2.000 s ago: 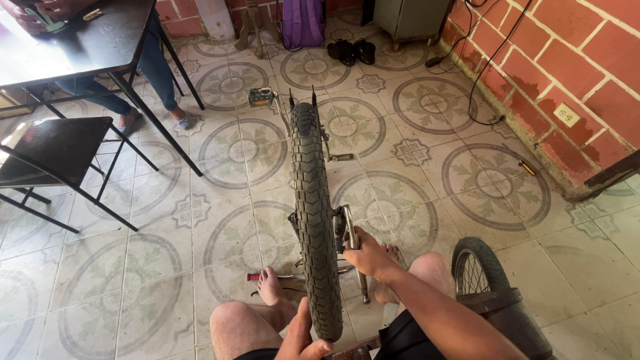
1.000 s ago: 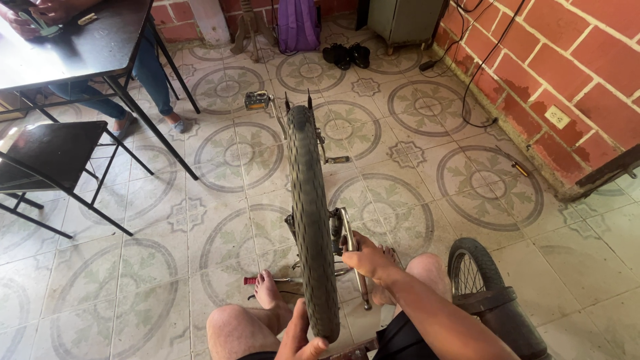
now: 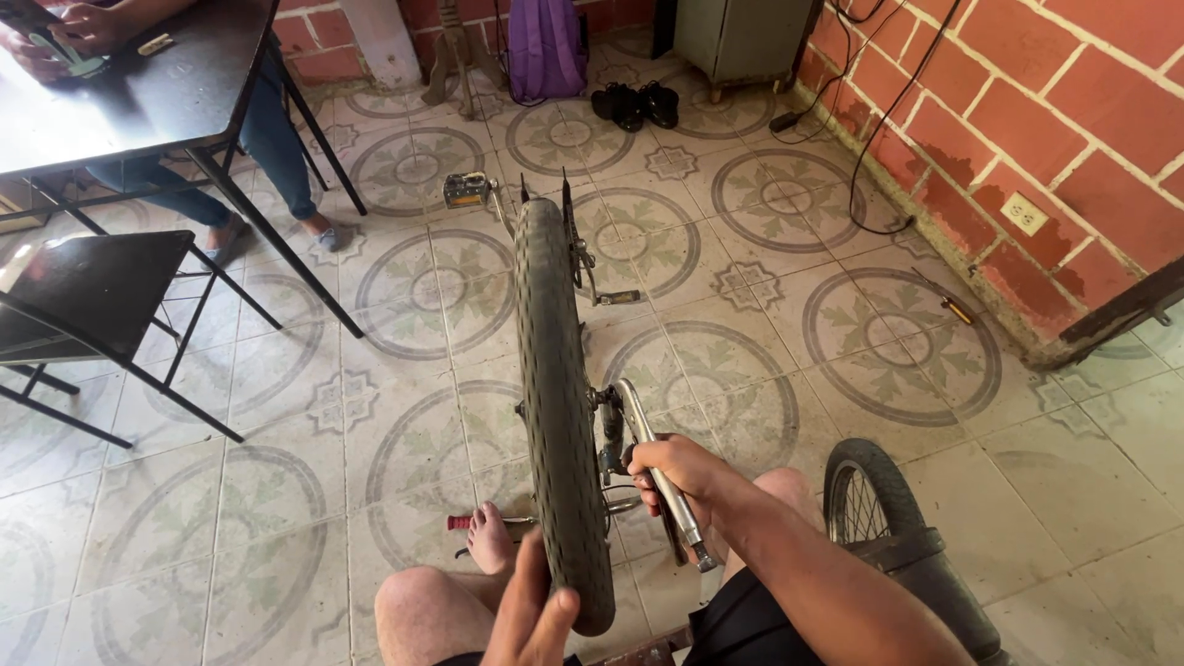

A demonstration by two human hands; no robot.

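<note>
A bicycle wheel with a knobbly black tyre (image 3: 555, 398) stands upright in front of me, its tread blurred. My right hand (image 3: 671, 472) grips metal locking pliers (image 3: 659, 476), whose jaw end reaches the wheel's axle. At the tyre's near left side is my left hand (image 3: 536, 610), fingers apart, holding nothing; whether it touches the rubber I cannot tell. Beyond the wheel are a pedal with an orange reflector (image 3: 467, 191) and a second pedal (image 3: 618, 298). A red handlebar grip (image 3: 460, 523) lies low, beside my bare foot.
Another wheel (image 3: 869, 495) stands at the right by my knee. A screwdriver (image 3: 956, 310) lies on the tiles near the brick wall. At the left are a black chair (image 3: 92, 277) and a table (image 3: 199, 102) where a person sits. Black shoes (image 3: 635, 105) and a purple backpack (image 3: 548, 46) are at the back.
The tyre's tread, sharp two seconds ago, is now blurred, as on a turning wheel. Both hands have stayed in about the same places.
</note>
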